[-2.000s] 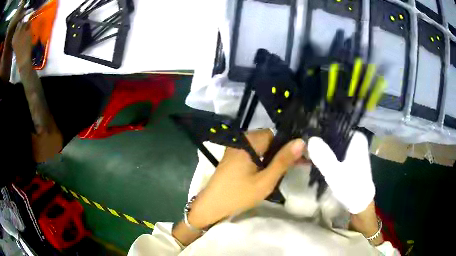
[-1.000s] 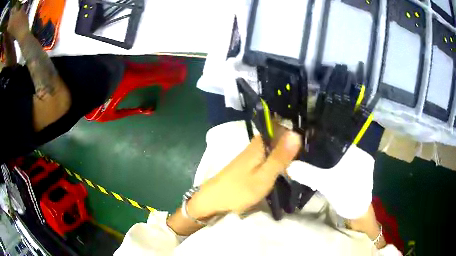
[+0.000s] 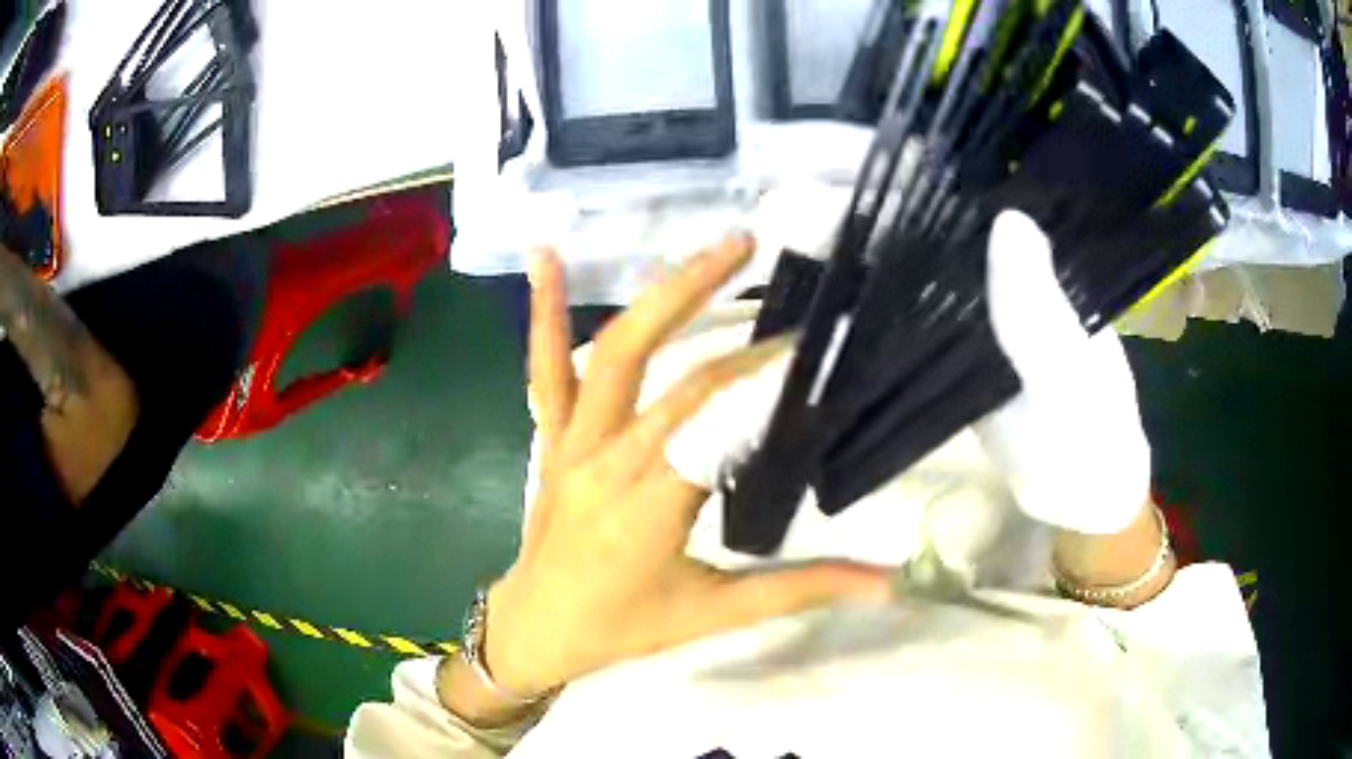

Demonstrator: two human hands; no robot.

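Observation:
My left hand (image 3: pixel 638 475) is bare, with its fingers spread beside the stack and nothing held in it. My right hand (image 3: pixel 1060 371), in a white glove, is closed on a fanned stack of black frames (image 3: pixel 949 297) with yellow marks at their upper ends. The stack is tilted in front of my body and covers part of the tray behind it. The pale packing tray (image 3: pixel 749 186) lies beyond, with black frames (image 3: pixel 638 137) in its pockets. My right fingers are partly hidden behind the stack.
More black frames (image 3: pixel 175 141) lie heaped on the white bench cover (image 3: pixel 356 89) at the upper left, near an orange bin (image 3: pixel 33 178). A co-worker's arm (image 3: pixel 67 386) is at the left edge. Red plastic stools (image 3: pixel 304 319) stand on the green floor (image 3: pixel 371 504). Cardboard (image 3: pixel 1260 297) shows under the tray.
My left hand has let go of the frames and opened out. The fanned stack is now in my right hand, raised and tilted up to the right. The view has shifted.

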